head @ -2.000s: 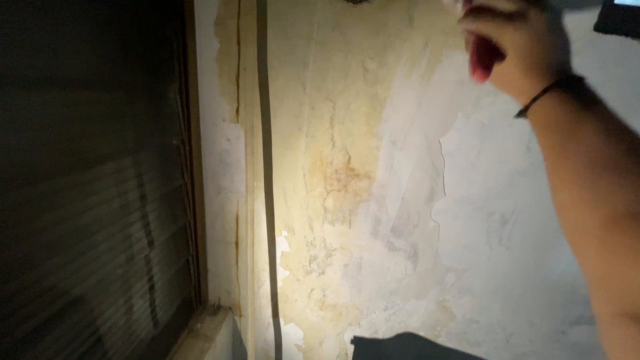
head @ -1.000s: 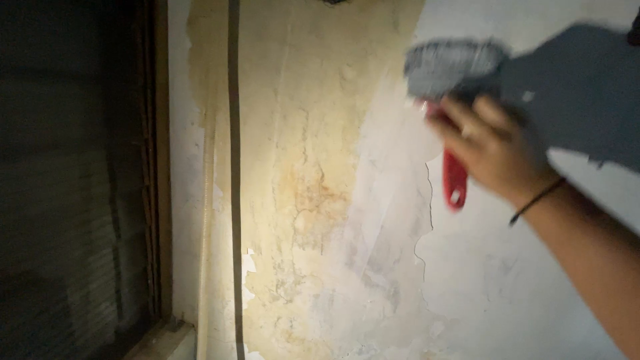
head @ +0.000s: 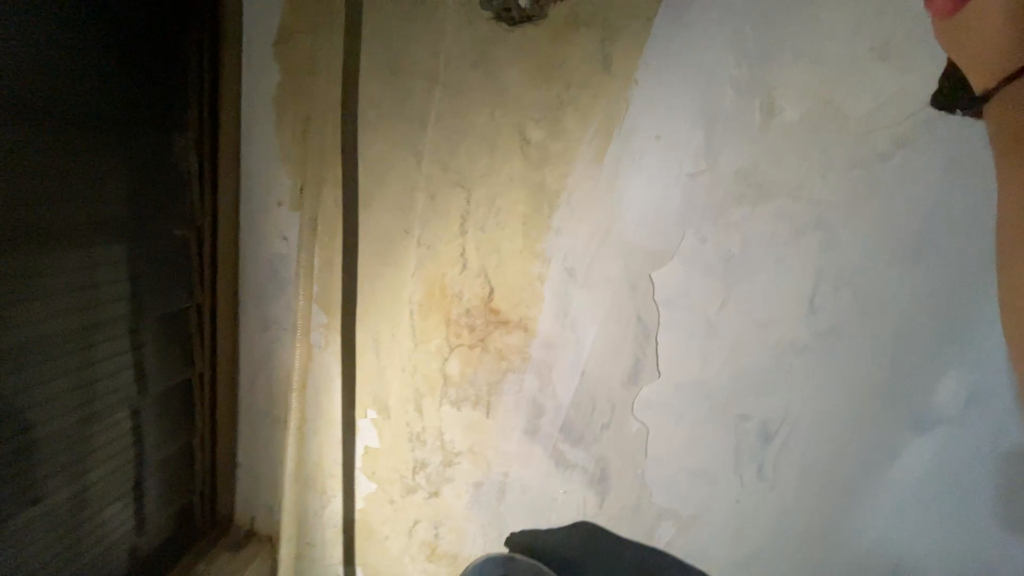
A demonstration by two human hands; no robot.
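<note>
At the top right corner, my right hand is mostly cut off by the frame; a small red part of the brush handle shows against it, and the brush head is out of view. A dark band circles the wrist, and the forearm runs down the right edge. The wall beside the hand has bare yellowish, stained plaster in the middle and a whitish coat on the right, with a ragged edge between. My left hand is not in view.
A dark louvred window with a wooden frame stands left. A pale vertical pipe or conduit and a dark vertical strip run beside it. The wall has a hole at top. A rounded grey object shows at the bottom edge.
My right hand came down with the red-handled brush between the first two frames, then moved up and right, mostly out of view. The brush head, seen one second ago, is out of the frame.
</note>
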